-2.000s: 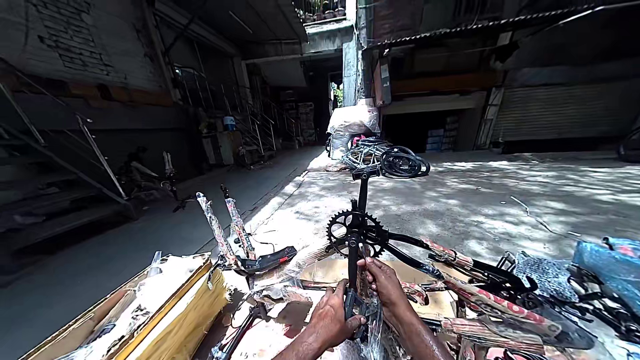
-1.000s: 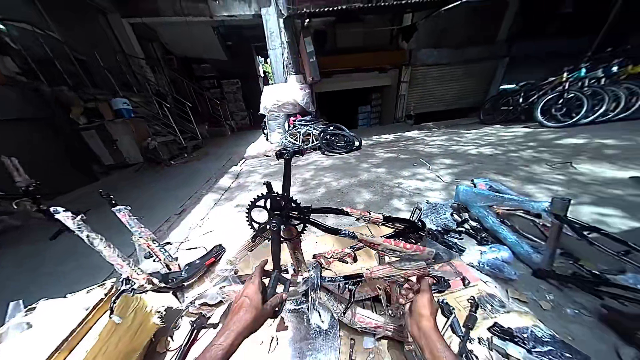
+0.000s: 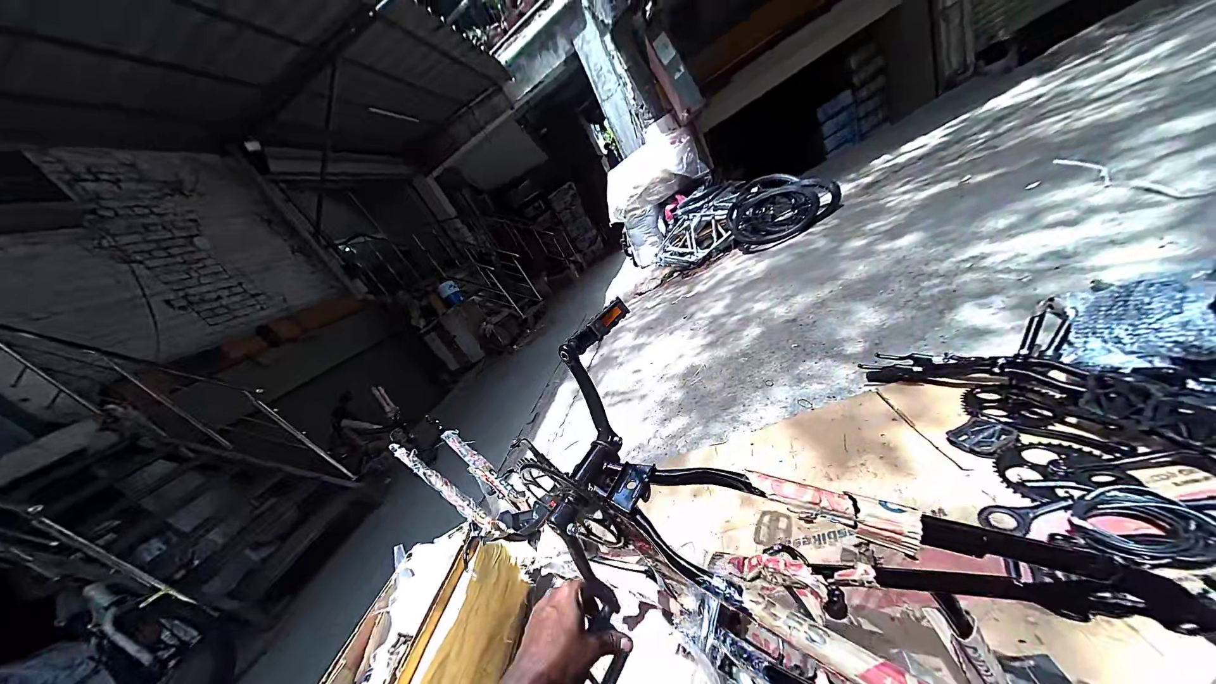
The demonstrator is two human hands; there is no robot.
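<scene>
My left hand (image 3: pixel 560 632), at the bottom centre, has its thumb and fingers around the lower end of a black crank part (image 3: pixel 581 560). Whether this is the crank arm or its pedal is hard to tell. Above it, an upper crank arm (image 3: pixel 591 399) rises from the bottom bracket area of a bicycle frame and bears a black pedal with an orange reflector (image 3: pixel 608 318). The frame's black tube (image 3: pixel 1016 546) runs right, partly wrapped in paper and plastic (image 3: pixel 807 496). My right hand is out of view.
Wrapped fork legs (image 3: pixel 442 484) and a cardboard box edge (image 3: pixel 456 608) lie left of the frame. Cardboard (image 3: pixel 817 446) lies beneath it. Chainrings (image 3: pixel 1031 470) and coiled cables (image 3: pixel 1140 522) are at the right. Bicycle wheels (image 3: pixel 774 214) lie farther off.
My right hand, visible in both earlier frames, has left the view. The chainring that faced me is no longer plainly seen. The view has tilted and turned left.
</scene>
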